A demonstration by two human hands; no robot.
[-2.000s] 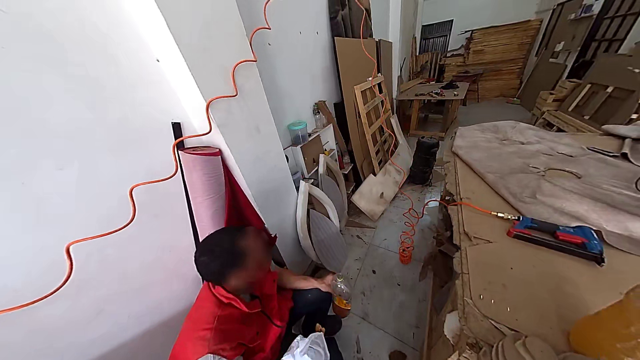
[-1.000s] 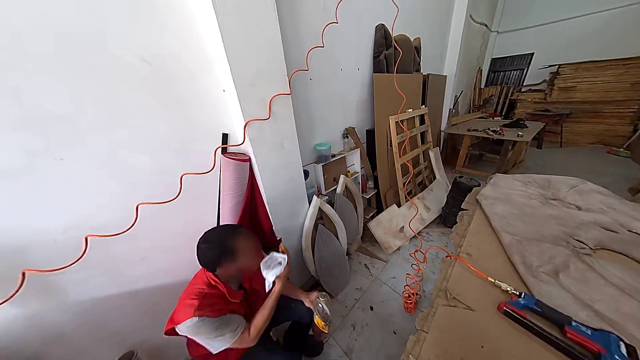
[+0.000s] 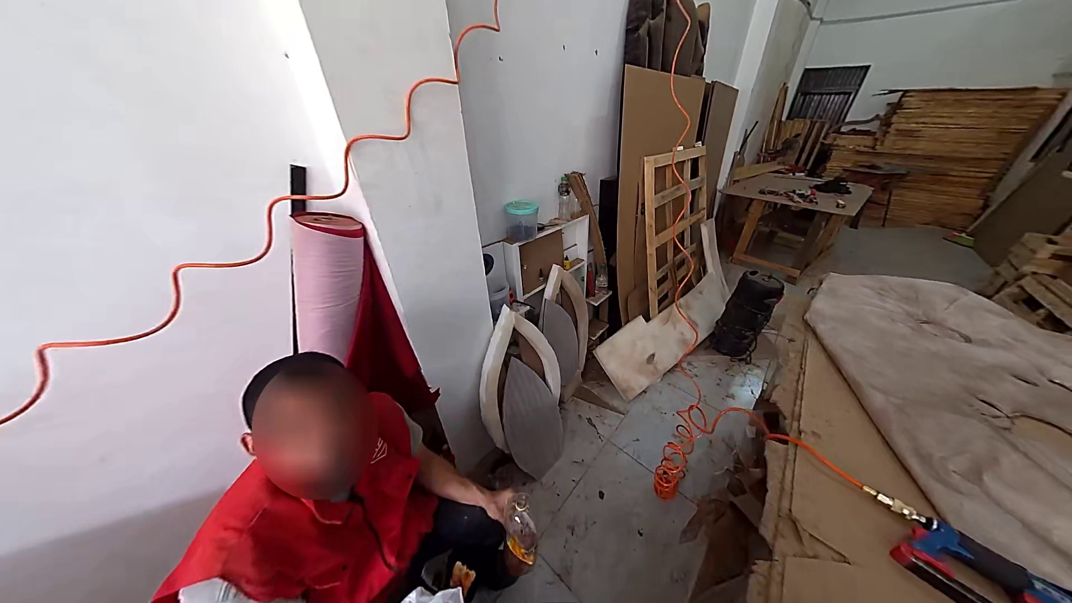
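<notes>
Neither my left hand nor my right hand shows in the head view. At the lower right a blue and red pneumatic stapler (image 3: 963,557) lies on the cardboard-covered table (image 3: 825,469), joined by a brass fitting to an orange coiled air hose (image 3: 670,477). Beside it, grey-beige upholstery fabric (image 3: 921,352) is spread over the table. At the lower left a person in a red vest (image 3: 293,536) sits low by the wall, one hand on a clear plastic bottle (image 3: 520,536) with orange liquid in it. Something white is at the bottom edge near that person.
A red fabric roll (image 3: 328,285) leans by the pillar. Curved padded frames (image 3: 523,402), a slatted wooden frame (image 3: 674,226) and a black cylindrical bundle (image 3: 748,314) stand along the wall. Farther back are a wooden worktable (image 3: 804,197) and stacked timber (image 3: 946,151). Orange hose crosses the upper left.
The seated person's hand with the white item has come down from near the face, and the face has turned toward the camera. The view has swung to the right since the first frame.
</notes>
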